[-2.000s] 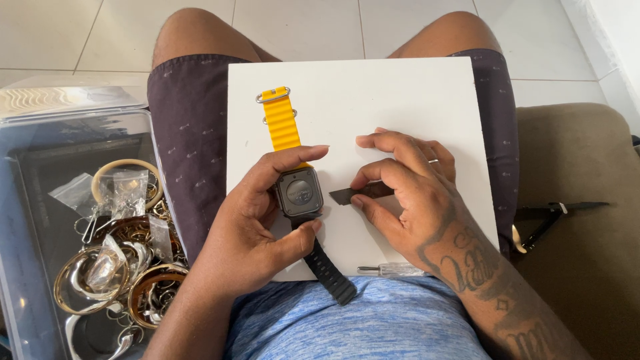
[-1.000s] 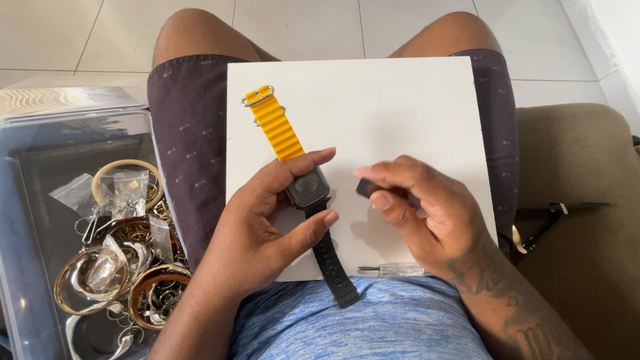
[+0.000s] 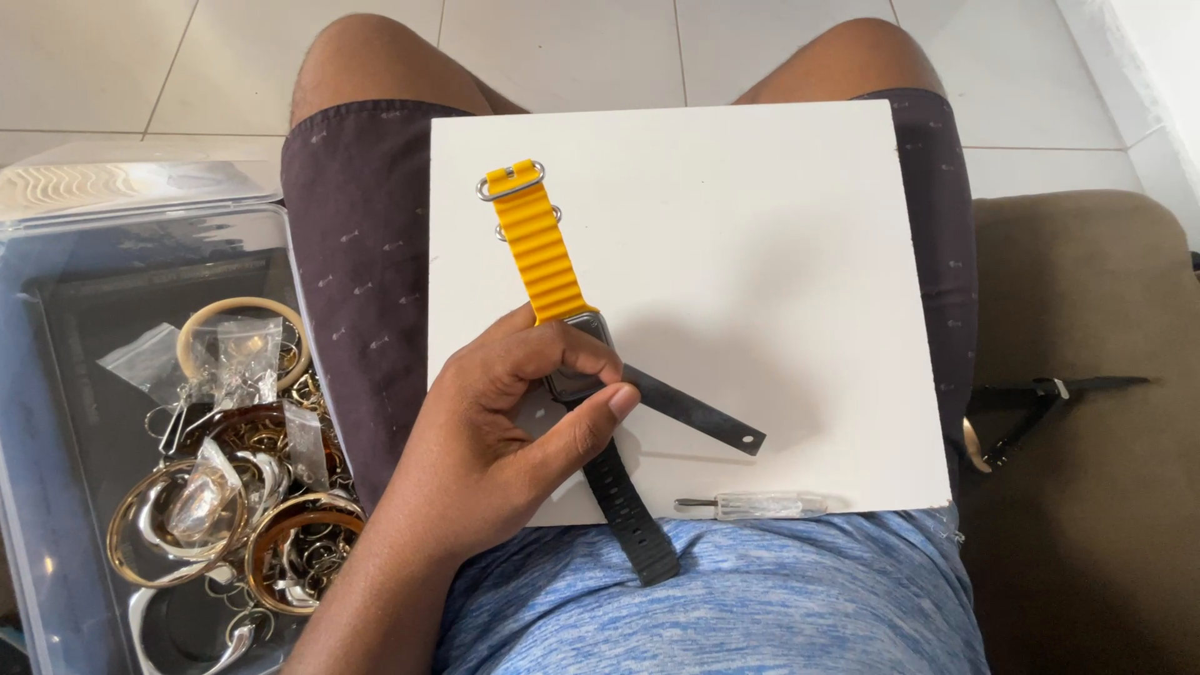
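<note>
My left hand (image 3: 525,422) holds a smartwatch (image 3: 586,328) over the white board on my lap, its case partly hidden under the fingers. A ridged yellow strap (image 3: 544,253) with metal loops runs up from the case, and a black perforated strap (image 3: 628,516) hangs down past the board's near edge. Between thumb and forefinger the same hand pinches a flat black strip (image 3: 698,412) with one hole at its free end; it points down to the right. My right hand is out of view.
A white board (image 3: 806,225) lies across my thighs, with a small clear-handled screwdriver (image 3: 759,504) at its near edge. To the left stands a clear plastic box (image 3: 291,253) of bangles and small bags. A black-strapped watch (image 3: 1041,394) rests on the brown cushion (image 3: 1078,562) at right.
The right hand, which was holding a small dark piece beside the watch, has left the view. A black strip is now pinched in my left hand.
</note>
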